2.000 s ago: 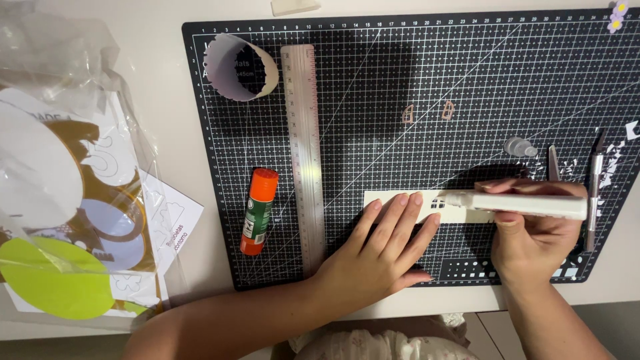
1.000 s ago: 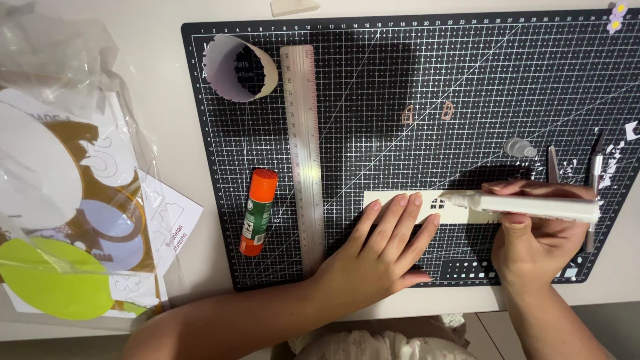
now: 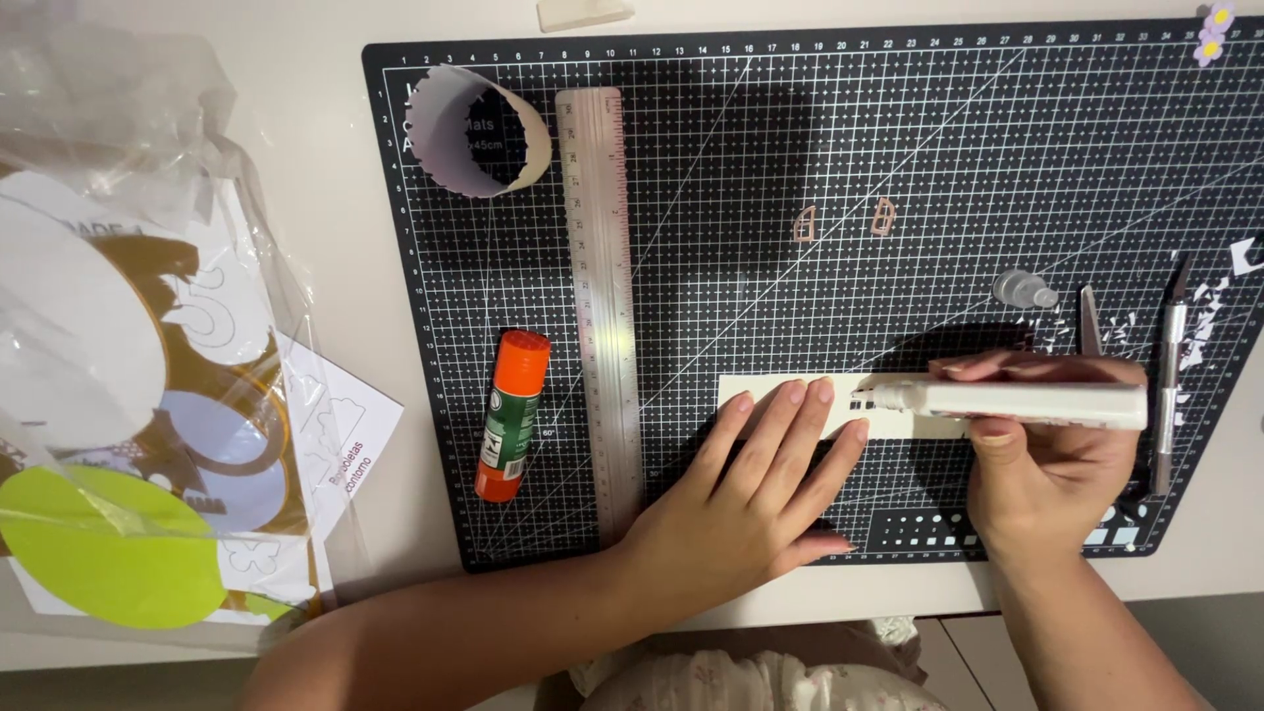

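My left hand [image 3: 765, 484] lies flat with fingers spread, its fingertips on a cream paper strip [image 3: 736, 395] with a small window-shaped cutout. My right hand [image 3: 1057, 454] grips a white glue bottle [image 3: 1037, 403], held nearly level, its nozzle pointing left at the cutout. Whether the tip touches the paper cannot be told. A clear cap [image 3: 1024, 289] rests above my right hand. Farther up the black cutting mat [image 3: 711, 178] are two small pinkish window-frame pieces, a left one [image 3: 806, 224] and a right one [image 3: 883, 216].
A ruler [image 3: 600, 296], a glue stick [image 3: 513, 415] and a scalloped paper ring [image 3: 479, 130] are on the mat's left part. At right lie a craft knife [image 3: 1171, 385], a pointed metal tool [image 3: 1088, 321] and white paper scraps [image 3: 1197, 336]. A plastic bag with paper shapes [image 3: 109, 533] covers the far left.
My right hand and the glue bottle have shifted slightly about the cutout, the bottle's rear end moving to and fro. My left hand stays in place on the strip.
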